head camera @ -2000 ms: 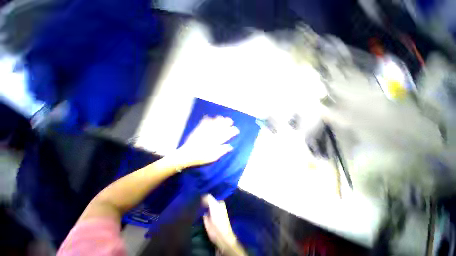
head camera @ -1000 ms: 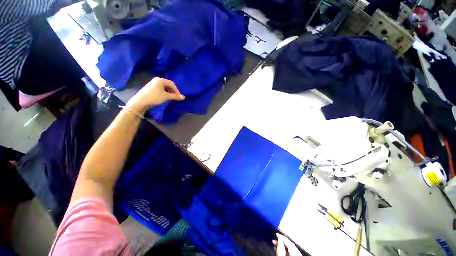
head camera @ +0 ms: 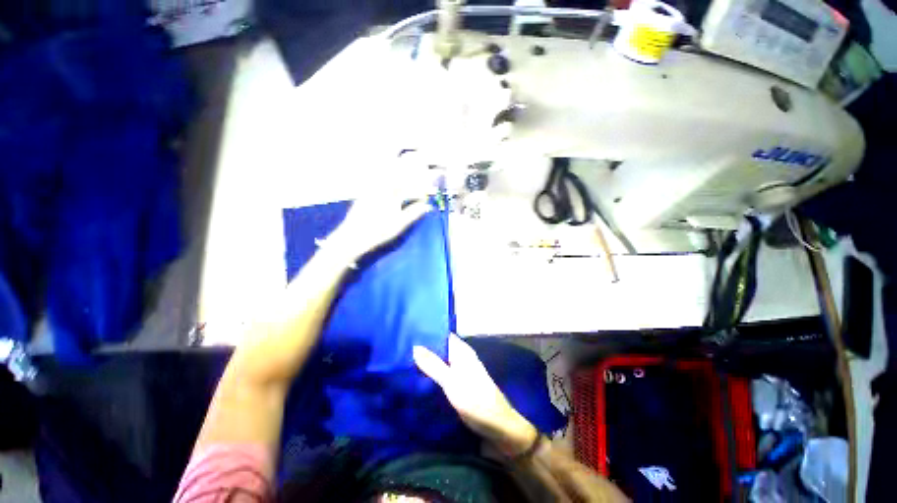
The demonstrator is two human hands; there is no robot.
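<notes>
A bright royal-blue cut panel [head camera: 393,305] lies on the white table and runs down over my lap. Its right edge meets the presser foot [head camera: 442,199] of the cream-white JUKI sewing machine [head camera: 688,128]. My left hand [head camera: 379,224] lies on the upper part of the panel, fingertips just left of the presser foot. Glare blurs its fingers, so its grip is unclear. My right hand [head camera: 467,383] pinches the panel's right edge between thumb and fingers, near the table's front edge.
Black-handled scissors [head camera: 561,201], a thin tan-handled tool [head camera: 606,251] and small yellow-handled snips [head camera: 534,247] lie right of the needle. A blue cloth heap [head camera: 89,167] is at left. A red crate [head camera: 590,418] stands below the table. A control box [head camera: 777,37] is behind the machine.
The view has turned towards the machine. My left hand has moved from the loose blue heap onto the panel. My right hand, barely visible before, now grips the panel's edge.
</notes>
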